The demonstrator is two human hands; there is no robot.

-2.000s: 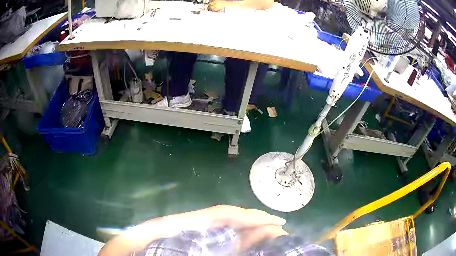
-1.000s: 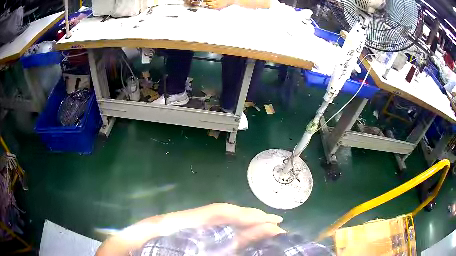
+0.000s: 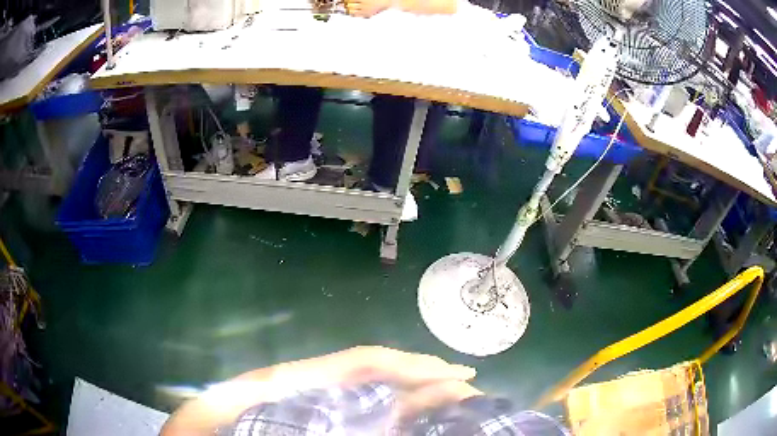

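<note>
My left hand (image 3: 409, 364) lies at the bottom centre. Its forearm comes in from the lower left and its fingers point right, washed out by glare. No held object shows. A second strip of skin (image 3: 436, 395) lies just under it, perhaps my right hand, mostly hidden by grey-and-white checked cloth (image 3: 328, 410). Nearest in front stands a pedestal fan with a round white base (image 3: 474, 303) on the green floor. Beyond it is a white-topped sewing table (image 3: 307, 43) with a wood-coloured edge. Another person's hand (image 3: 400, 7) rests at its far side.
A yellow trolley handle (image 3: 664, 322) and wooden deck (image 3: 635, 400) are at lower right. A blue bin (image 3: 115, 243) with a dark wrapped bundle stands left. A pale panel (image 3: 111, 413) is at lower left. Another table (image 3: 716, 157) stands right. Tan scraps (image 3: 453, 185) lie on the floor.
The whole view has shifted slightly, so the table and fan sit a little further left. My arms keep the same pose. The other person's hand has moved slightly at the table.
</note>
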